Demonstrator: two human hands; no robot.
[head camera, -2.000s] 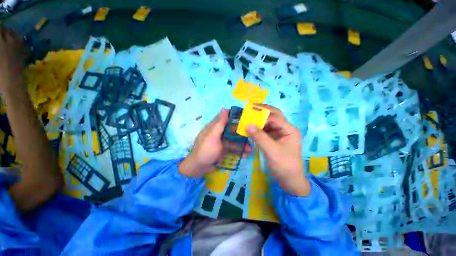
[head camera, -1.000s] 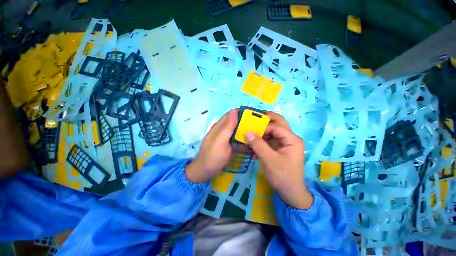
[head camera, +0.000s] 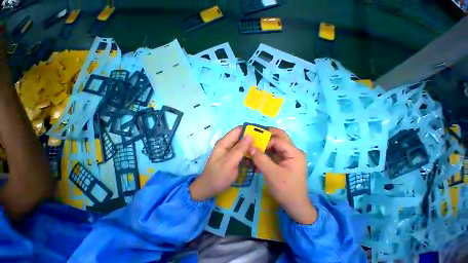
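Observation:
A dark front housing is held upright between my two hands, its key grid end toward me. A yellow adhesive piece lies flat over its window end, its slot at the top. My left hand grips the housing's left side, with the thumb on the yellow piece. My right hand holds the right side, with the thumb at the piece's lower edge. The fingers behind the housing are mostly hidden. Two more yellow pieces lie side by side just beyond my hands.
A tangled housing pile lies left, another right. Punched pale sheets spread around. Loose yellow pieces are heaped far left, near a neighbour's arm. Housings with yellow ends sit on the belt. A grey post slants at right.
The yellow piece has gone from being held over the housing to lying flat on its window end. My left thumb has moved onto it. Housings on the belt have shifted left.

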